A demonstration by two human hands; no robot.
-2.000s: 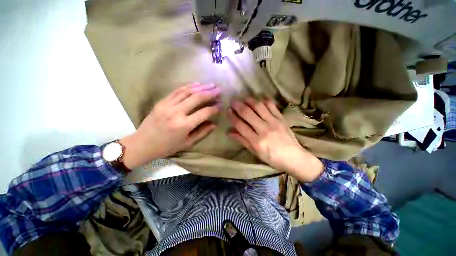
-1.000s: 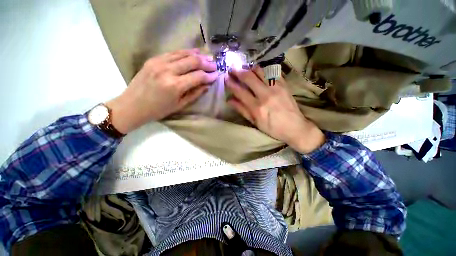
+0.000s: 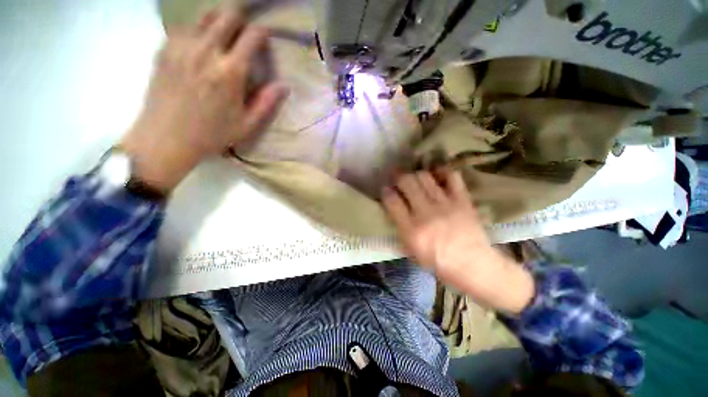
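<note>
A khaki garment panel (image 3: 310, 174) lies under the presser foot and needle (image 3: 347, 89) and bunches into folds on the right. A bright violet-white light shines at the needle. My left hand (image 3: 206, 97) is blurred and lies on the panel's left part, left of the needle, fingers pointing away from me. My right hand (image 3: 435, 217) rests on the panel's near edge, right of and nearer than the needle, fingers slightly bent. Whether either hand pinches the cloth cannot be told clearly.
The white sewing machine head (image 3: 536, 35) marked "brother" spans the top right. The white table (image 3: 225, 252) has a printed ruler along its front edge. Khaki cloth (image 3: 182, 333) hangs below the table by my lap. A green surface (image 3: 671, 353) is at lower right.
My left hand has moved away from the needle, to the left and further back. My right hand has drawn back toward the table's front edge. The cloth by the needle is now uncovered.
</note>
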